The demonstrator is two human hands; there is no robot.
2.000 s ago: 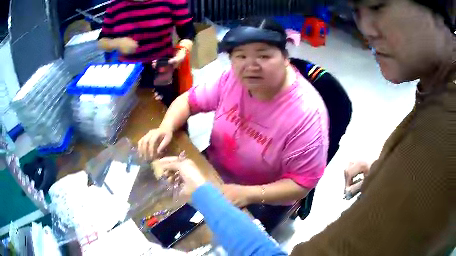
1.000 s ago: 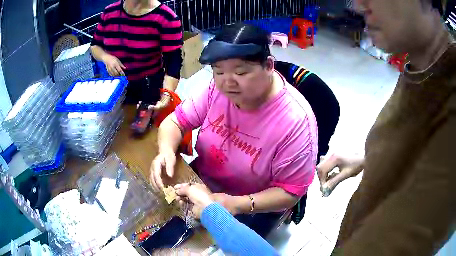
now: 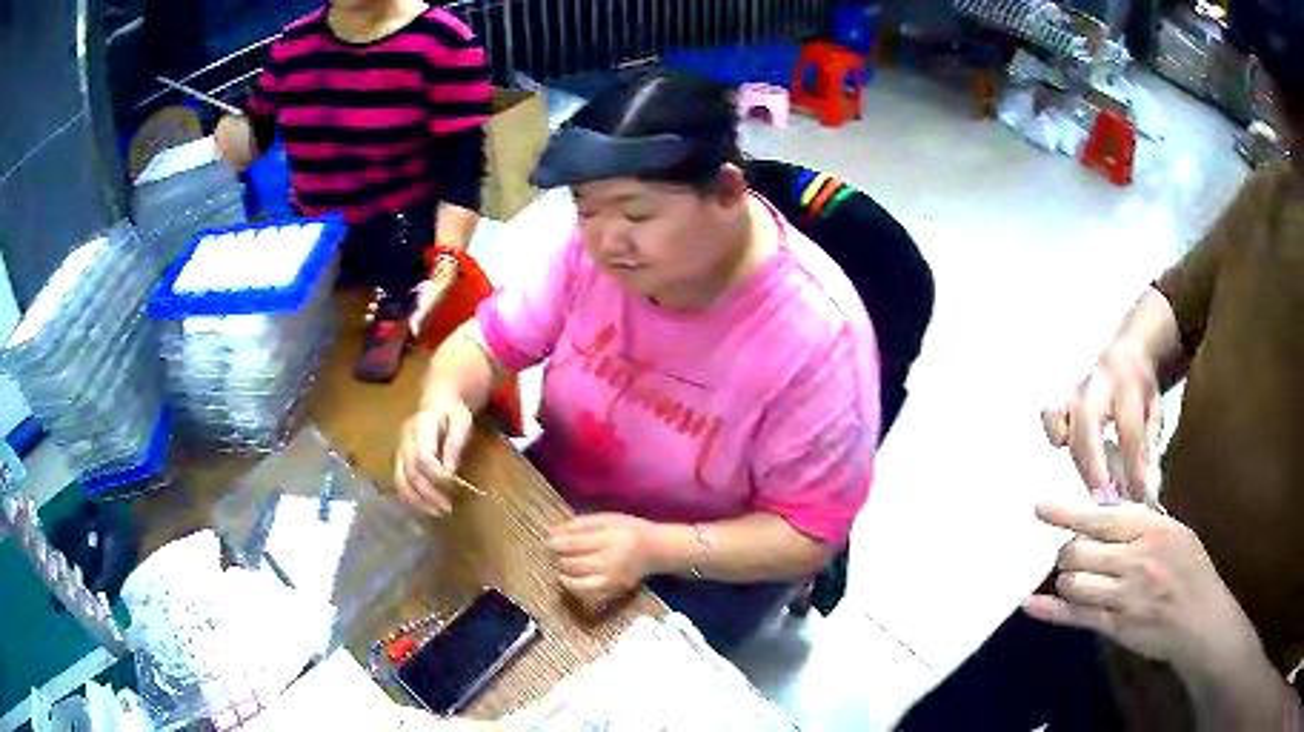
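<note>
Neither of my hands is in view. A black smartphone (image 3: 469, 651) lies on the brown wooden desk (image 3: 494, 536), beside a small red piece on a beaded loop (image 3: 402, 649). A clear plastic bag (image 3: 375, 565) lies to its left, with white papers (image 3: 309, 549) and dark thin items. More white paper (image 3: 644, 689) lies at the desk's near edge. The seated person in pink (image 3: 687, 372) has both hands over the desk; a thin tan piece (image 3: 469, 488) is at their fingertips.
A blue tray (image 3: 246, 265) with white pieces tops a clear tray stack; another stack (image 3: 86, 343) stands left. A person in stripes (image 3: 375, 122) holds a dark phone (image 3: 383, 343). A brown-sleeved person's hands (image 3: 1123, 529) are close at right. Red stools (image 3: 830, 83) stand behind.
The blue-sleeved hand that was at the tan piece has left the picture. The seated person's hands have moved apart. The brown-sleeved person's two hands now show together at right.
</note>
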